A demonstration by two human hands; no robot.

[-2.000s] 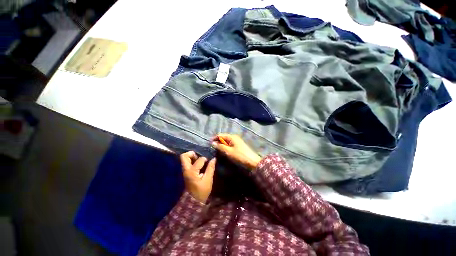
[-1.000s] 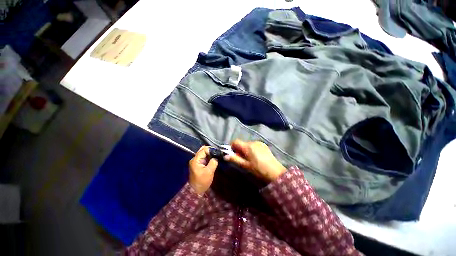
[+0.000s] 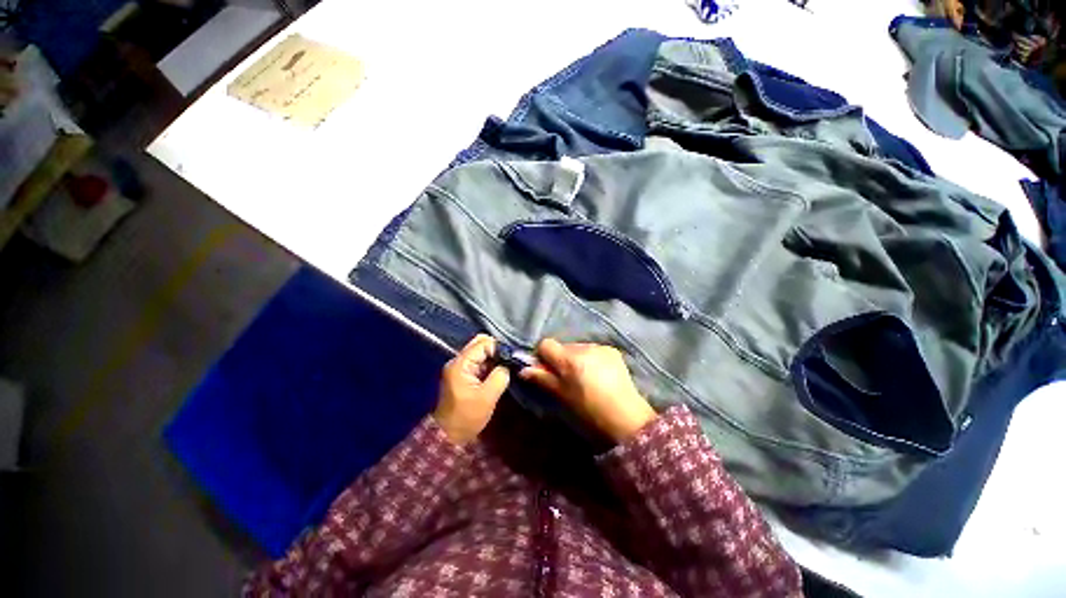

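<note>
A denim jacket, inside out, lies spread on the white table, grey-green with a dark blue half-oval patch and a dark blue rounded opening. My left hand pinches the dark blue hem at the table's front edge. My right hand is closed beside it, its fingertips at a short dark doubled piece between the hands. Whether my right hand also holds the snips is hidden. A white label stands on a seam.
The white table holds a brown card at the left and another denim garment at the far right. A blue sheet lies below the table's edge. Part of a person's hand shows at the top right.
My hands have met at the hem. The orange of the tool, visible two seconds ago in my right hand, no longer shows. The view has shifted, so the table and jacket sit differently in the picture.
</note>
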